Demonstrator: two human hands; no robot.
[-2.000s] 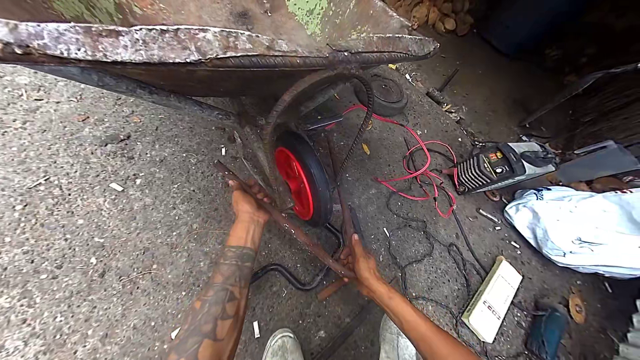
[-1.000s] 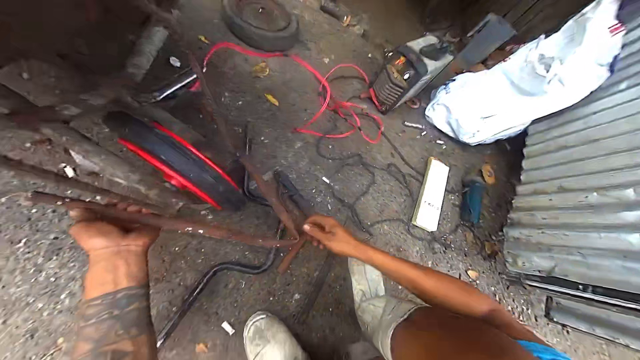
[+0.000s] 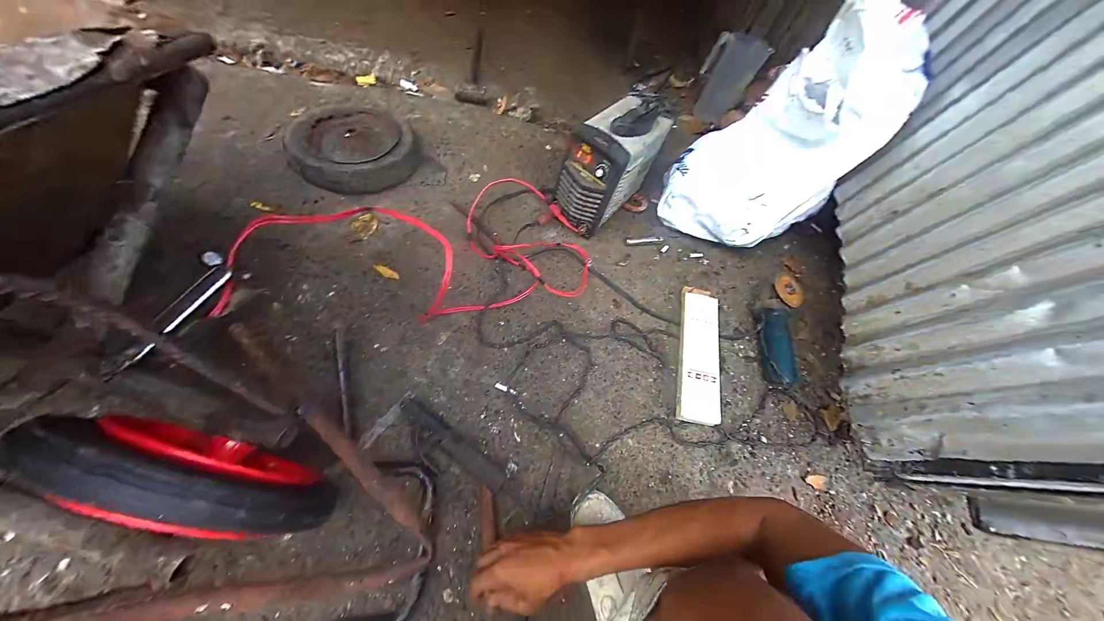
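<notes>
My right hand (image 3: 517, 569) is at the lower middle, its fingers curled at the lower end of a short rusty metal piece (image 3: 489, 516); whether it grips it cannot be told. To its left, a rusty bent metal bar (image 3: 366, 470) runs down to a corner and back along the bottom edge. The black tire (image 3: 164, 492) with a red rim lies tilted at the lower left. Between the bar and my right hand lies a dark flat metal piece (image 3: 457, 444). My left hand is out of view.
A welding machine (image 3: 608, 164) with red cable (image 3: 440, 250) stands beyond, near an old wheel (image 3: 352, 147) and a white sack (image 3: 750, 172). A white carton (image 3: 699, 358) and a blue power tool (image 3: 778, 345) lie by the corrugated metal sheet (image 3: 975, 302). My shoe (image 3: 604, 552) is beside my right hand.
My right hand has left the joint of the rusty bars and moved down to the short metal piece. My left hand, on a bar before, has gone out of view. The view has swung right.
</notes>
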